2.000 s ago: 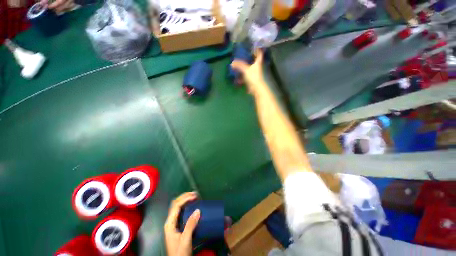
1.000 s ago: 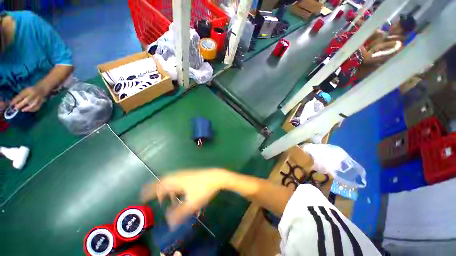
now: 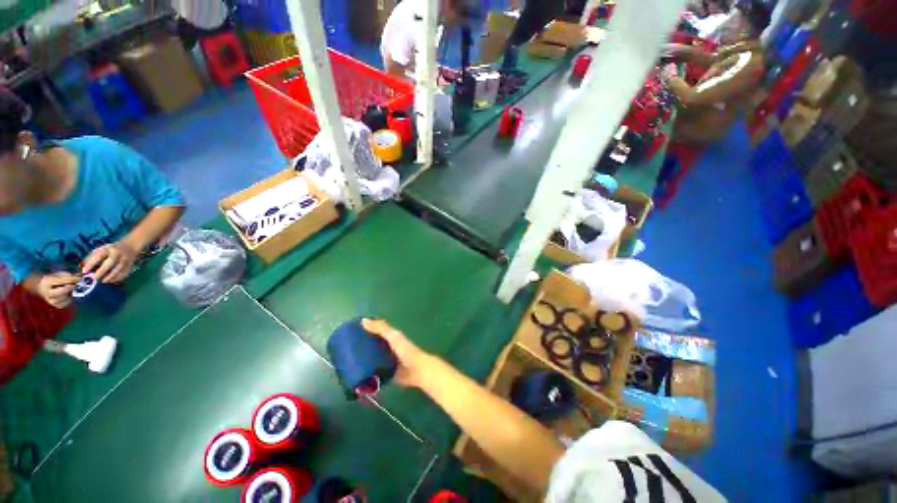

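My right hand [image 3: 393,356] is closed around a dark blue speaker body [image 3: 356,354] over the green bench [image 3: 393,265]. A small red bit shows at the body's lower end. My fingers are mostly hidden behind it. Red speaker bodies with black-and-white round end caps [image 3: 277,419] stand at the lower left. Another dark speaker body [image 3: 337,490] is cut off by the bottom edge. My left hand is not in view.
A carton with black rings [image 3: 575,339] and a dark unit [image 3: 544,393] stands right of my forearm. White posts [image 3: 580,128] rise beyond. A box of caps [image 3: 280,211] and a plastic bag [image 3: 202,265] lie at the back left. A person in blue [image 3: 89,206] sits left.
My right hand has moved from the lower centre up to a blue body and holds it. The lone blue body no longer lies farther back on the bench. The view has shifted, showing more floor.
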